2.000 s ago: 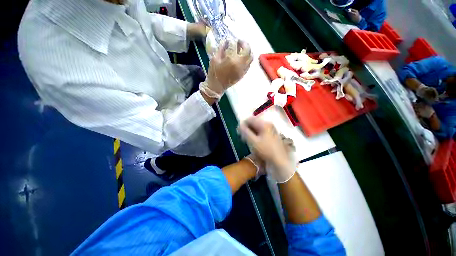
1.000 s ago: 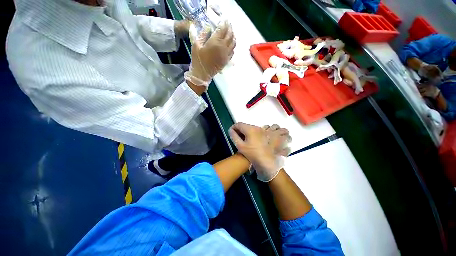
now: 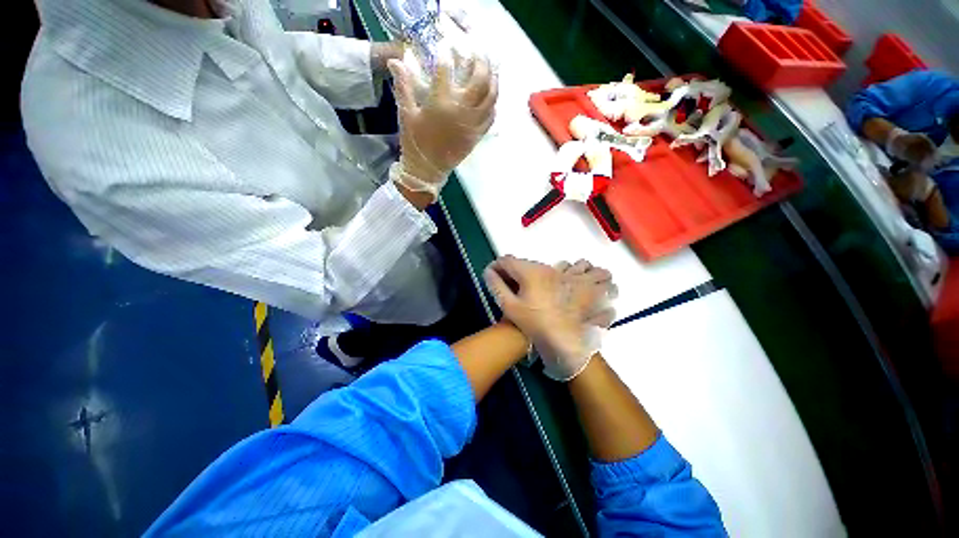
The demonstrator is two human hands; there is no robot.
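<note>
My right hand [image 3: 538, 305], in a thin translucent glove, lies crossed over my left hand and wrist. My left hand [image 3: 589, 292], also gloved, is underneath, with its fingers showing on the right over the bench edge and white sheet. No object shows in either hand; my left palm is hidden. Beyond my hands, a red tray [image 3: 657, 215] bears several cream-white branching pieces [image 3: 626, 100]. A red-and-black clamp [image 3: 571, 187] with white lumps at its jaws lies at the tray's near left corner, handles over the white sheet [image 3: 726, 405].
A person in a white smock [image 3: 210, 189] stands close on the left, gloved hands around a shiny clear figure [image 3: 415, 23]. A dark green conveyor [image 3: 778, 278] runs beyond the sheets. Across it are red bins [image 3: 780, 58] and a person in blue [image 3: 910, 105].
My hands were blurred and moving two seconds ago; they have since settled, crossed. The neighbour's fingers have shifted on the clear figure. The view has shifted slightly.
</note>
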